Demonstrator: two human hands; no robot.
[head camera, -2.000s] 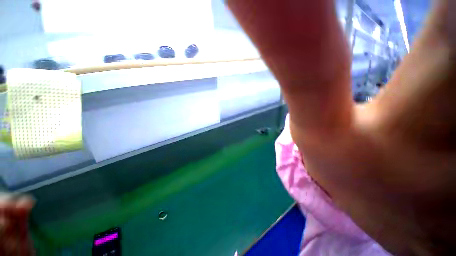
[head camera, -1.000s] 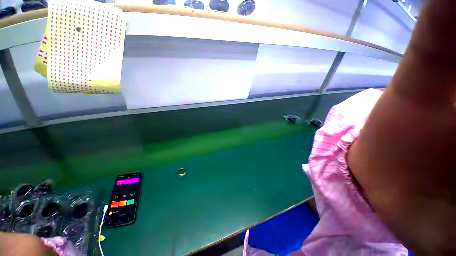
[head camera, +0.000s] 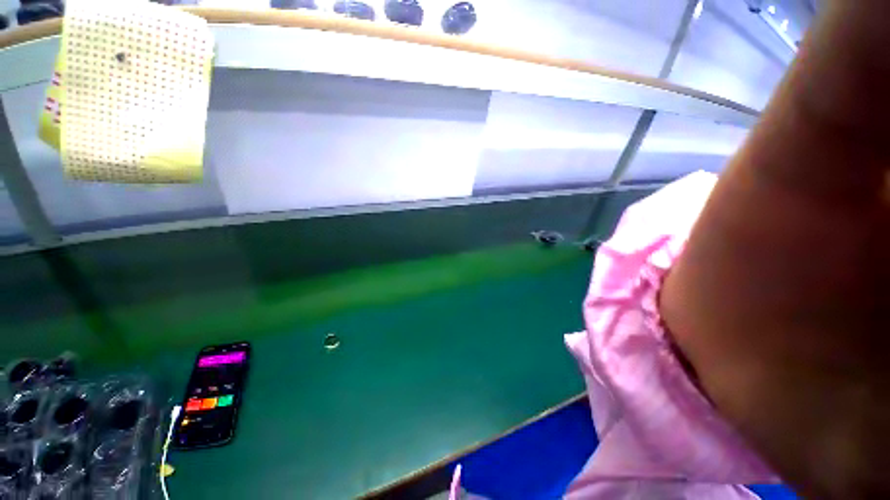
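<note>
My right hand (head camera: 781, 293) and wrist fill the right edge, very close to the camera and blurred, with a pink elastic cuff (head camera: 625, 303) below. The fingers are not clear, so any hold is hidden. My left hand is out of the picture. On the green bench (head camera: 429, 352) a black smartphone (head camera: 213, 395) lies flat with its screen lit, and a white cable (head camera: 168, 449) runs beside it. Clear blister trays (head camera: 98, 444) with dark round units are at the lower left. A thin gold ring (head camera: 332, 341) lies right of the phone.
Two small dark wrapped units (head camera: 547, 237) lie at the bench's far side. Above is a white shelf (head camera: 390, 68) with dark round units on top. A yellow-edged dotted sheet (head camera: 137, 98) hangs from it. The bench's near edge slants above a blue floor (head camera: 537, 454).
The view has tilted down since two seconds ago, bringing the trays and whole phone in. My left hand, at the lower left one second ago, has left the picture. My right hand stays close.
</note>
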